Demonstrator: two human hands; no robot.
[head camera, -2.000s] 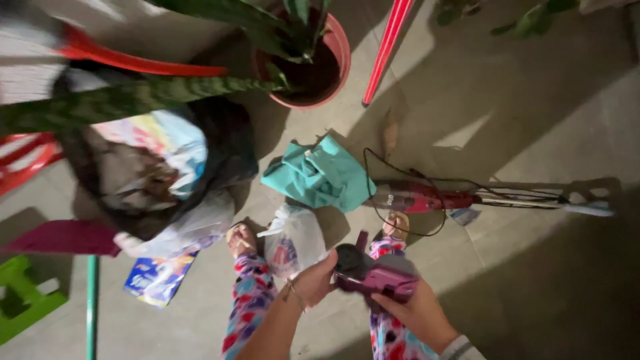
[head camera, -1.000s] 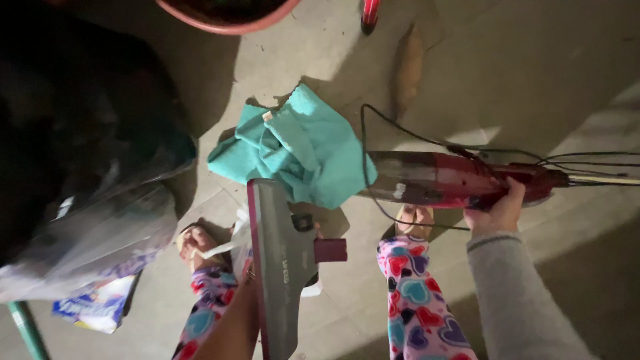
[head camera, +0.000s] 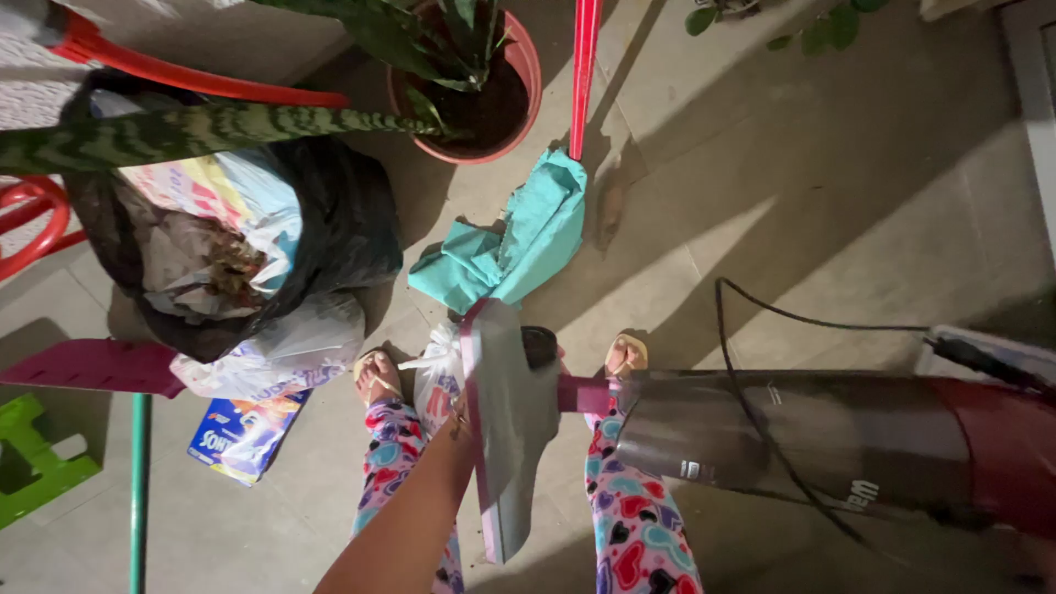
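Note:
My left hand (head camera: 464, 419), mostly hidden behind the grey and purple vacuum floor nozzle (head camera: 511, 437), holds it upright near the middle of the view. The nozzle's short purple neck (head camera: 582, 394) points right and meets the front end of the stick vacuum's dark clear dust container (head camera: 792, 437); whether they are locked together cannot be told. The red vacuum body (head camera: 1002, 454) runs off the right edge, with a black cord (head camera: 738, 388) looped over the container. My right hand is out of sight. A crumpled teal cloth (head camera: 540, 235) lies on the floor beyond the nozzle.
At the left stand a black rubbish bag (head camera: 351, 214), a purple dustpan (head camera: 91, 365), a green pole (head camera: 140, 495) and a blue box (head camera: 243, 437). A potted plant (head camera: 524, 62) and red pole (head camera: 584, 82) are at the top. A knotted white bag (head camera: 437, 371) sits between my feet.
The vacuum has been lifted from the floor and its container brought to the nozzle's neck. My right hand, on the vacuum one second ago, has left the view. The teal cloth now lies spread differently.

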